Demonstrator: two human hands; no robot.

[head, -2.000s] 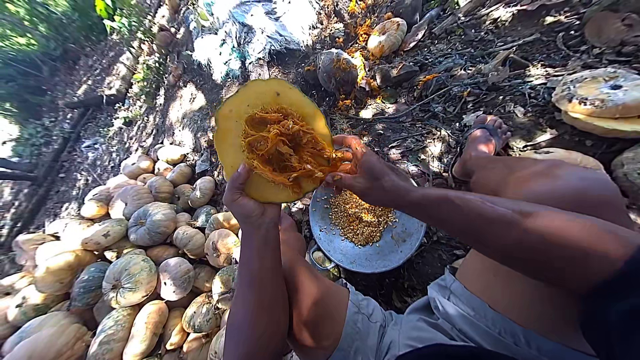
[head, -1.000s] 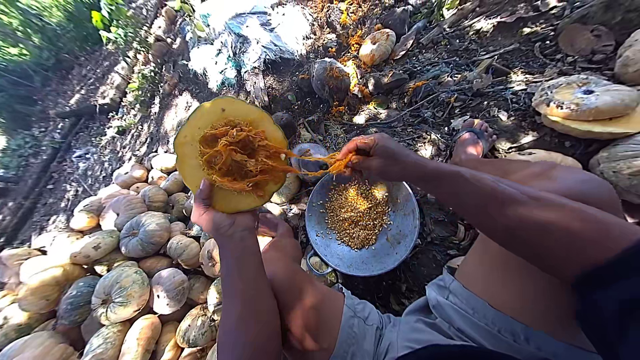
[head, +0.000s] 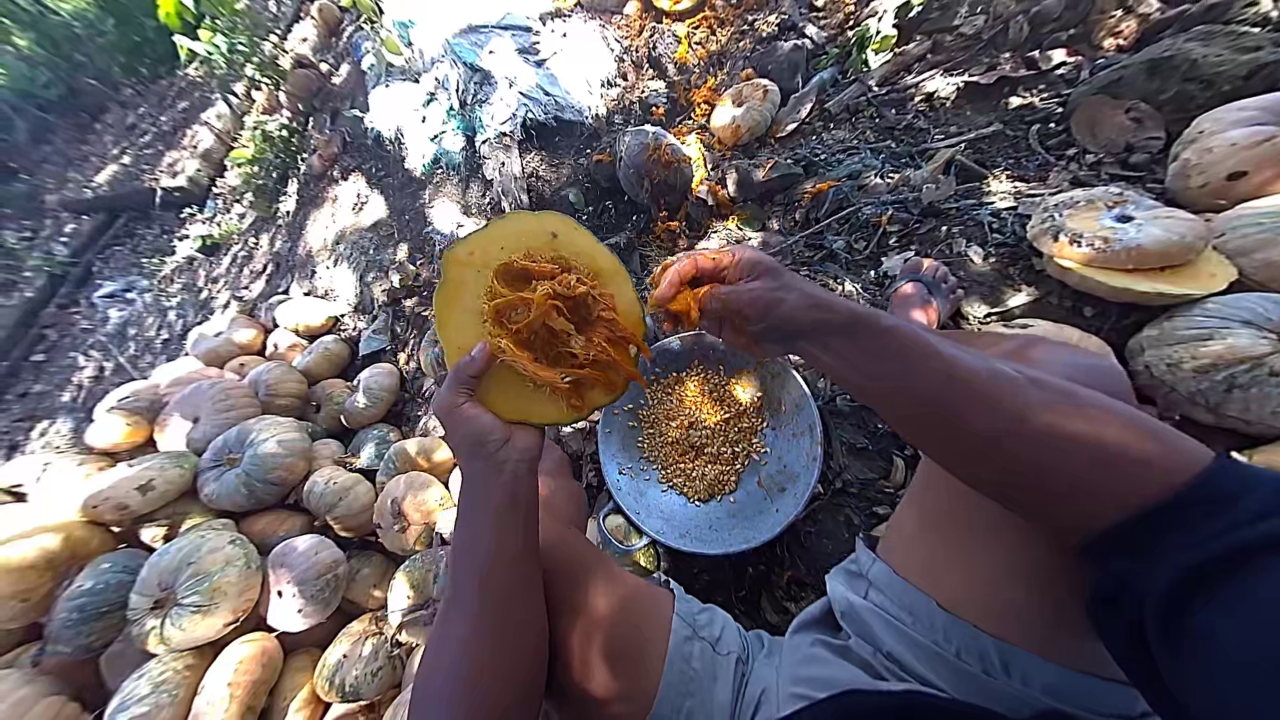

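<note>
My left hand holds a halved pumpkin by its lower left edge, cut face toward me. Orange stringy pulp fills its hollow, with strands hanging over the right rim. Just right of the pumpkin, my right hand has its fingers closed on a clump of orange pulp. Below that hand rests a round metal pan, holding a heap of pale pumpkin seeds.
A large pile of whole pumpkins covers the ground at left. At right lie more pumpkins and a cut one. Pulp scraps litter the soil beyond the pan. My sandaled foot is right of the pan; a metal-rimmed container adjoins its lower left.
My right hand was at the pulp in the pumpkin, then drew out long strands to the right. Now it is apart from the pumpkin, gripping a clump, with no strand stretched between them.
</note>
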